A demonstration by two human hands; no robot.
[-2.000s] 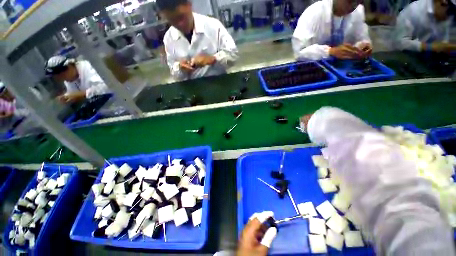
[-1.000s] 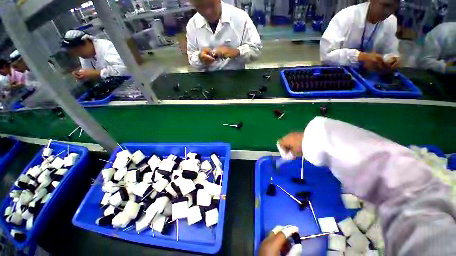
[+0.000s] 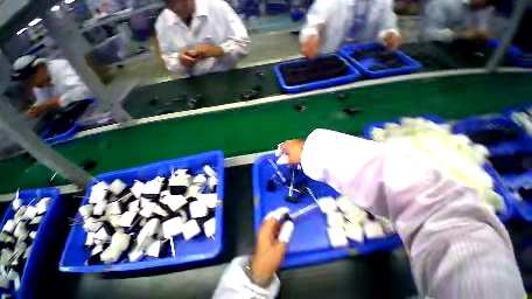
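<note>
My left hand (image 3: 273,236), with white-covered fingertips, holds a small black part (image 3: 284,217) at the front left of the blue work tray (image 3: 303,255); a thin pale lead points right from it. My right hand (image 3: 291,153) is over the tray's back left, its fingers curled near a thin lead; blur hides whether it grips anything. Several black parts (image 3: 291,197) with thin leads lie in the tray below it. White blocks (image 3: 352,223) lie at the tray's right side, partly under my right sleeve.
A blue tray (image 3: 217,248) of black-and-white assemblies stands at left, a similar one (image 3: 53,201) farther left. White pieces (image 3: 437,153) are heaped at right. The green belt (image 3: 192,137) carries black parts. Coated workers (image 3: 201,29) and blue trays (image 3: 318,75) are beyond it.
My right hand has drawn back from the belt to over the work tray. My left hand still holds the black part, and more of its wrist shows. The camera view has shifted.
</note>
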